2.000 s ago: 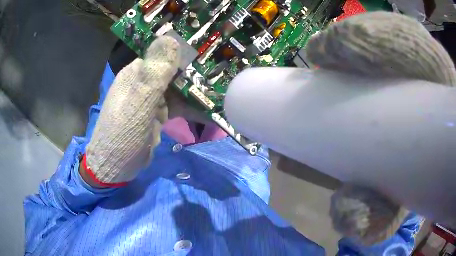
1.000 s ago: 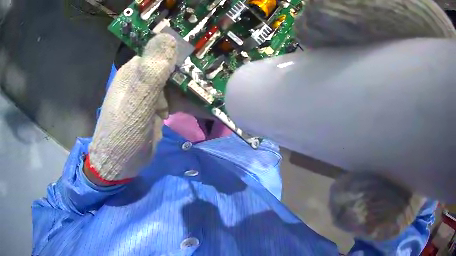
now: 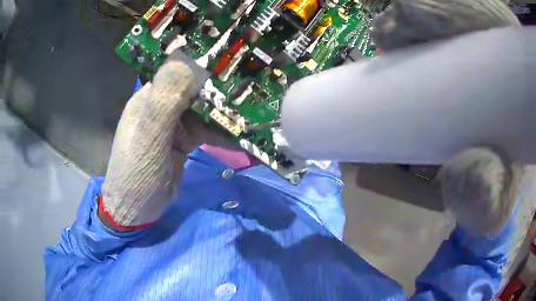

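Note:
My left hand [image 3: 147, 144], in an off-white knit glove with a red cuff edge, grips the near left edge of a green circuit board [image 3: 258, 94]. The board is crowded with parts and white adhesive beads. My right hand [image 3: 479, 188], also gloved, holds a thick white dispensing cartridge [image 3: 399, 103]; its fingers show above and below the barrel, partly blurred. A thin needle [image 3: 263, 126] shows at the cartridge's nose, close over the board near a white connector block [image 3: 225, 122]. The cartridge hides the board's right part.
My blue smock [image 3: 235, 235] lies below the board. Grey floor [image 3: 53, 88] shows at the left, and a beige surface [image 3: 382, 217] at the lower right. Part of a red object [image 3: 514, 288] shows at the lower right edge.
The cartridge has swung to a more level angle and its nose has shifted right, uncovering the needle and more of the board. The board and my left hand have shifted slightly left.

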